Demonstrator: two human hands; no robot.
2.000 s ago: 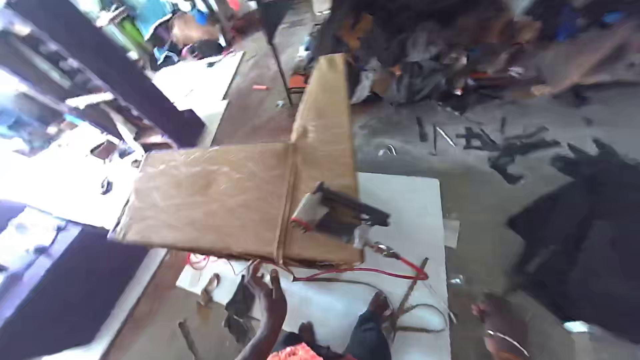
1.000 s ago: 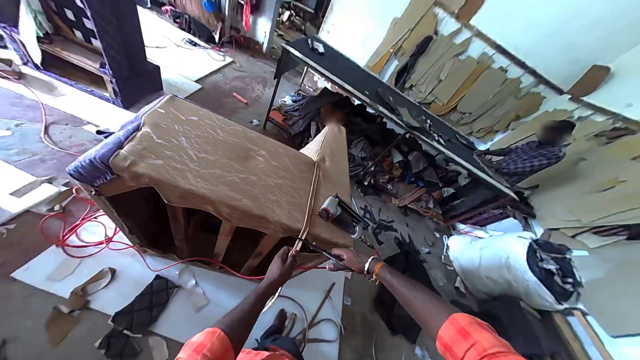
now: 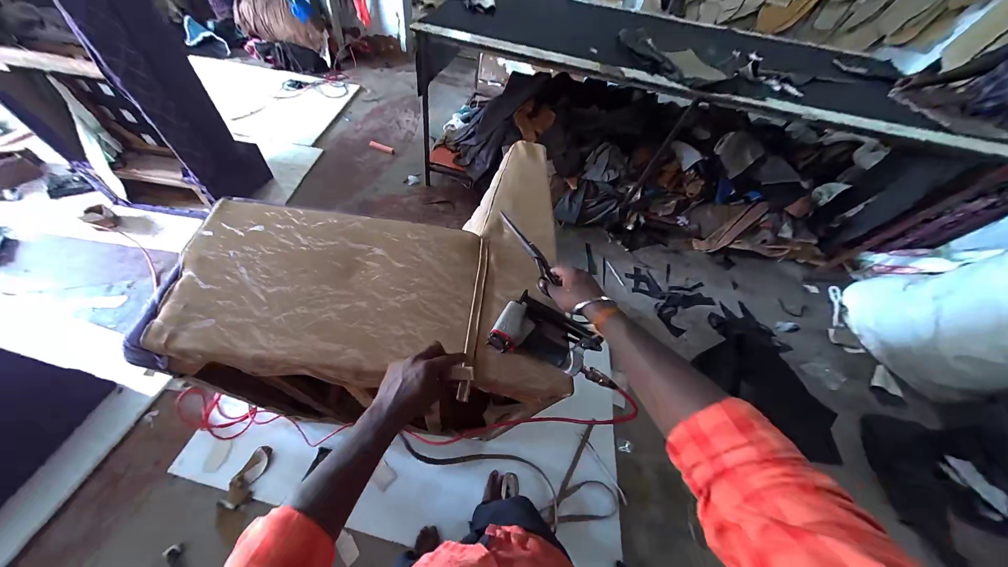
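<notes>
A piece of furniture covered in brown leather-like material (image 3: 339, 283) lies on a white board, its wooden frame showing underneath. My right hand (image 3: 573, 290) holds dark scissors (image 3: 529, 249) by the handles, the blades pointing up and left over the narrower brown part. At the near edge, my left hand (image 3: 421, 383) has its fingers bent at the lower end of a brown piping strip (image 3: 477, 303); whether it grips the strip is unclear. A pneumatic staple gun (image 3: 539, 331) with a red hose (image 3: 543, 420) rests on the covering between my hands.
Behind stands a long black-topped table (image 3: 630, 59) with heaped scraps (image 3: 630, 165) beneath it. Black offcuts (image 3: 669, 298) lie on the floor to the right, near a large white sack (image 3: 929, 315). Dark purple furniture (image 3: 169, 94) stands at the left. Loose strips (image 3: 583, 504) lie by my feet.
My right hand has moved from the near edge, beside my left hand, to above the staple gun, with the scissors in it. My left hand remains by the strip's lower end. The view has shifted.
</notes>
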